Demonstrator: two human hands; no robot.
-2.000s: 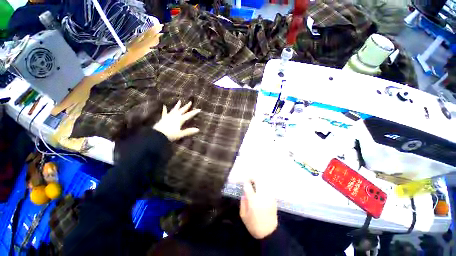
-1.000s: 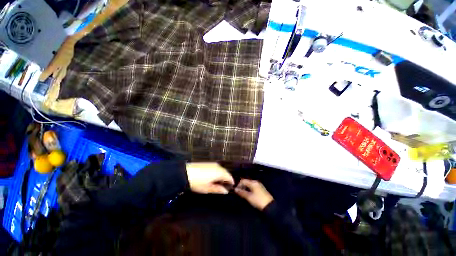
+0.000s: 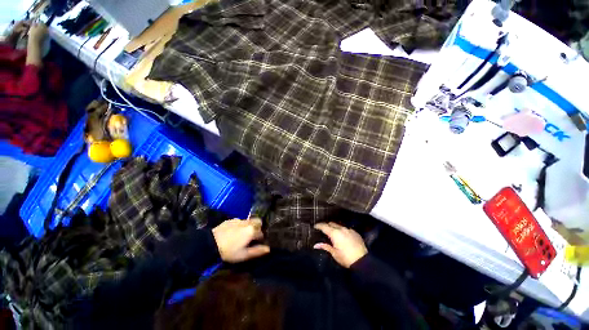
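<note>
A dark brown plaid shirt piece [image 3: 310, 116] with cream check lines lies spread on the white table, left of the sewing machine's needle area [image 3: 452, 106]. A smaller plaid part [image 3: 294, 219] lies at the wearer's lap, below the table's front edge. My left hand [image 3: 240, 240] grips the left side of this smaller part, thumb and fingers close together. My right hand [image 3: 342, 243] is at its right side, thumb and fingers around the cloth edge. The fingertips are partly lost against the dark cloth.
A blue bin [image 3: 187, 167] with orange-yellow round items [image 3: 111, 151] and plaid parts [image 3: 145, 203] stands at the left. A red phone [image 3: 520, 231] and small snips [image 3: 464, 184] lie on the table at the right. Another person's arm [image 3: 35, 48] shows at the upper left.
My left hand has left the spread cloth and both hands are now at the lap, farther apart than a second ago, with a smaller plaid part between them. The view has turned toward the left bin.
</note>
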